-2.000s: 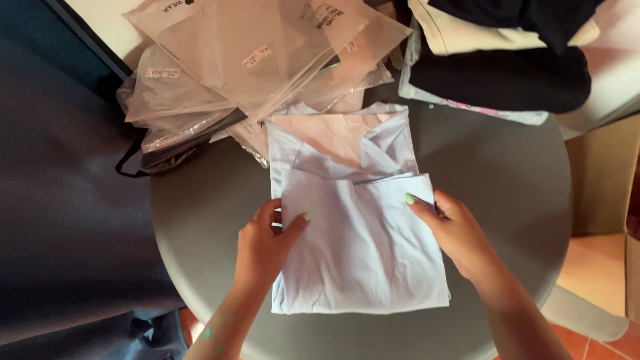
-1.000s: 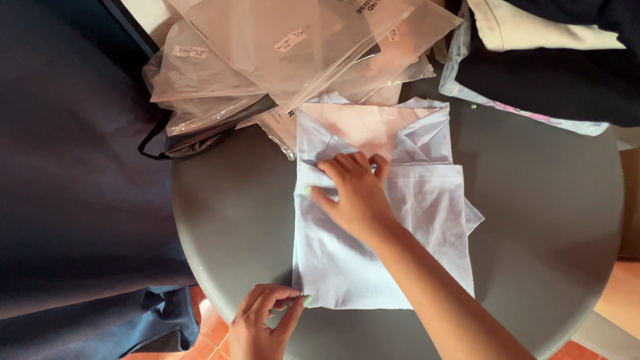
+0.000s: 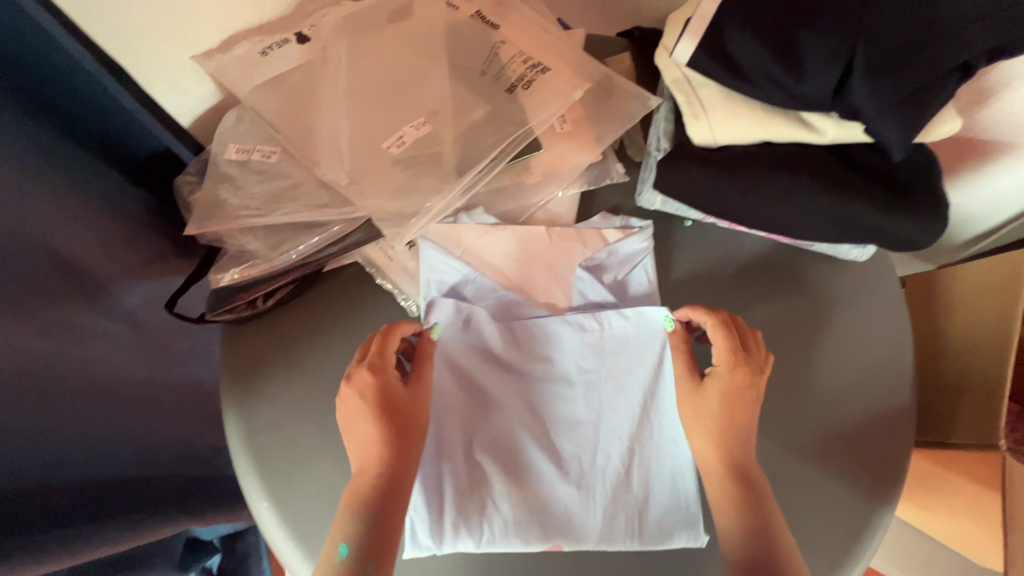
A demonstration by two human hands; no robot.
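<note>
A pale bluish-white garment lies folded into a rectangle on the round grey table. Pinkish sheet material shows in the V-shaped opening at its top. My left hand pinches the left corner of the folded-up edge between thumb and fingers. At the right corner of that same edge, my right hand has a like pinch. Both thumbs rest on the cloth and have light green nails.
Frosted plastic garment bags overlap behind the garment, with a dark strapped item under them. Folded dark and cream clothes are stacked back right. A cardboard box stands beyond the table's right edge; dark blue fabric hangs at left.
My right hand has moved from the middle of the cloth to its right corner, and my left hand from the bottom left corner up to the folded edge. The cloth corner jutting out at right no longer shows.
</note>
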